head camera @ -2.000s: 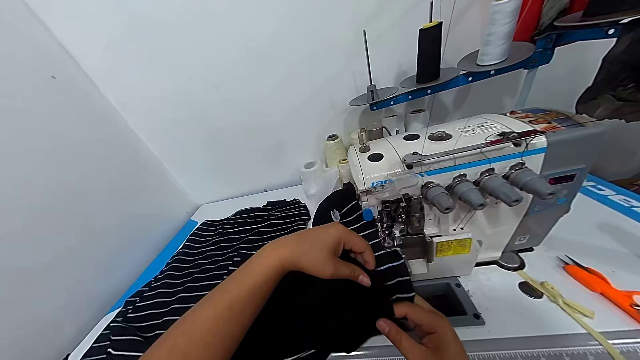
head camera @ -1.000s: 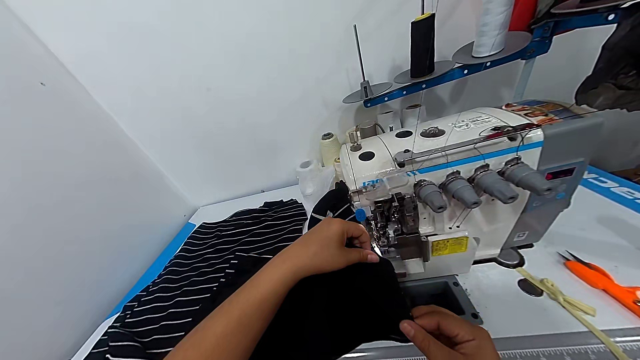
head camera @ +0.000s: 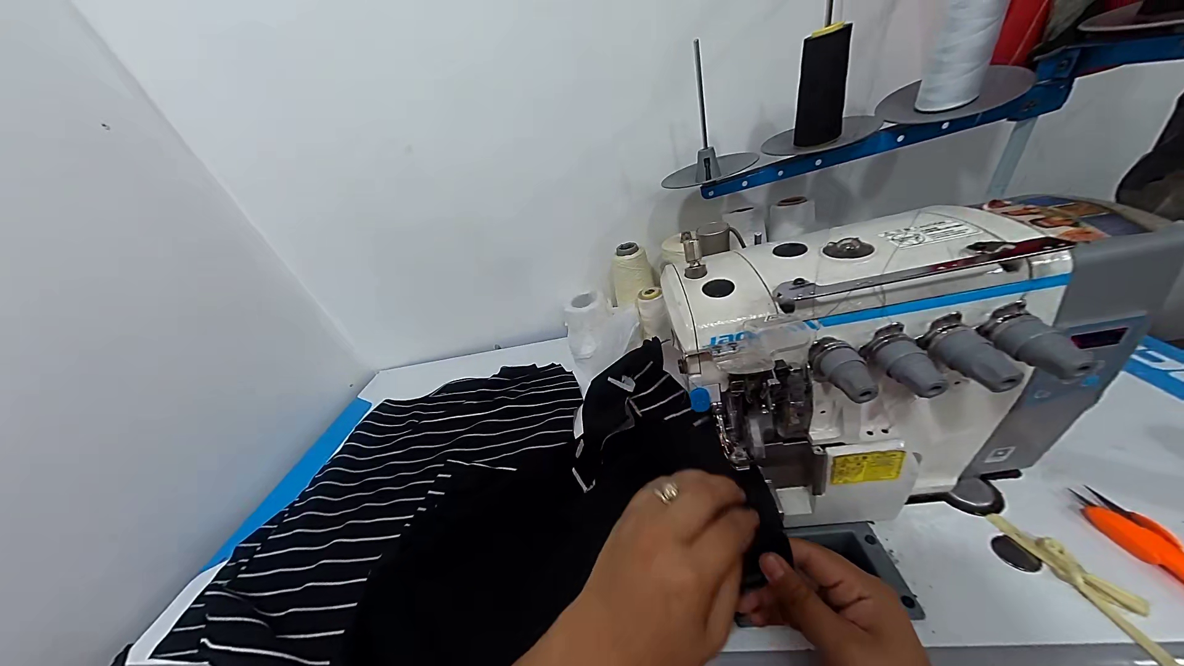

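Black fabric (head camera: 518, 546) with white-striped parts lies across the table and runs up to the needle area of a white Jack overlock sewing machine (head camera: 768, 407). My left hand (head camera: 680, 555), with a ring on one finger, presses and pinches the fabric just in front of the presser foot. Close beside it, to the right, my right hand (head camera: 828, 601) grips the fabric edge between thumb and fingers. The needle and presser foot are partly hidden by machine parts. A striped black piece (head camera: 444, 444) spreads out to the left.
Orange thread snips (head camera: 1133, 532) and a tied cream strip (head camera: 1073, 573) lie right of the machine. Several thread cones (head camera: 632, 273) stand behind it. Above runs a blue thread stand (head camera: 832, 153) with black and white cones. A white wall (head camera: 370, 166) borders the table.
My left hand has moved down, away from the needle area and closer to my right hand. The fabric's striped edge near my hands has turned out of sight since the earliest frame.
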